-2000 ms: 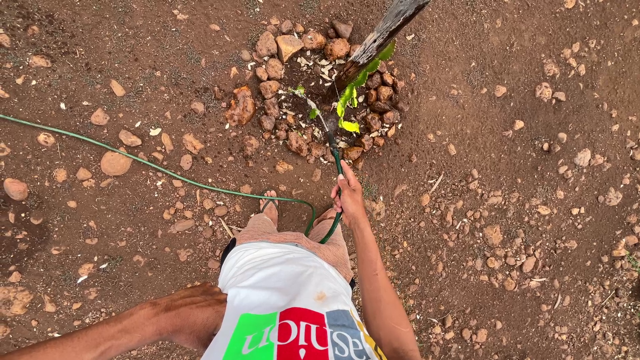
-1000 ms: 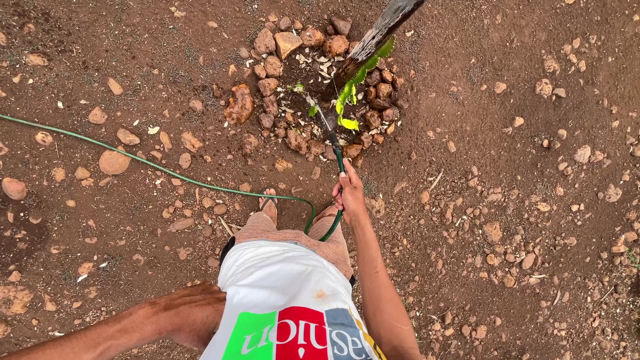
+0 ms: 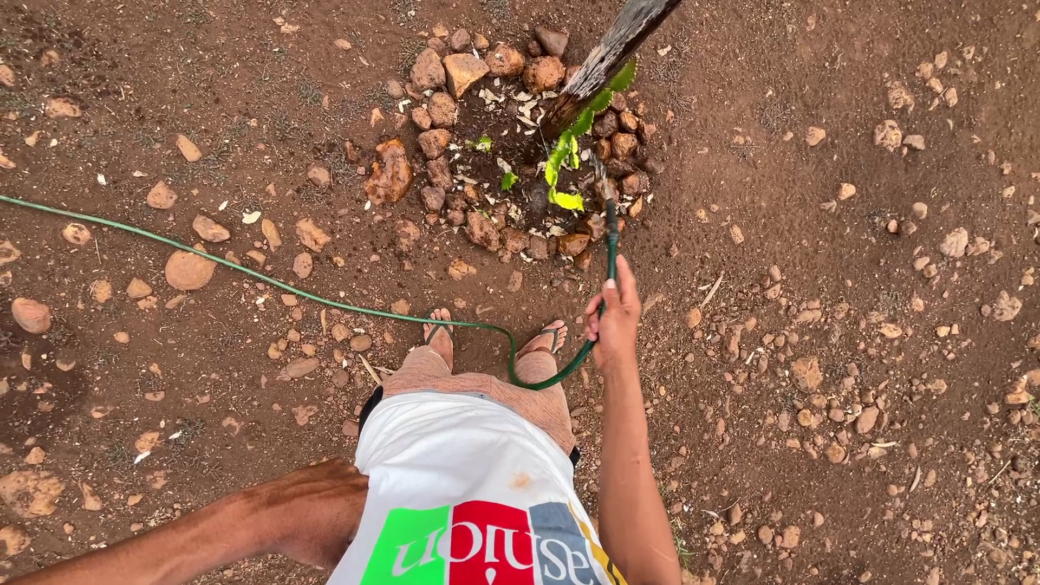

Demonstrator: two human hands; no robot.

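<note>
My right hand (image 3: 615, 317) grips a green garden hose (image 3: 333, 304) close to its dark end. Water (image 3: 600, 172) comes out of that end over the right side of a ring of reddish stones (image 3: 483, 231). Inside the ring, a bright green cactus-like plant (image 3: 561, 158) grows against a weathered wooden post (image 3: 597, 69), with small green shoots (image 3: 509, 179) to its left in dark soil. My left hand (image 3: 321, 504) rests at the side of my white shirt; its fingers are hidden, so whether it holds anything does not show.
The hose runs off to the left across brown ground and loops in front of my legs. My feet (image 3: 440, 335) in flip-flops stand just below the stone ring. Loose stones (image 3: 188, 270) lie scattered on both sides, and a larger rock (image 3: 389, 171) sits left of the ring.
My right hand and the hose end have moved to the right, so the water falls at the right side of the plant instead of its left. The left hand has stayed by the shirt.
</note>
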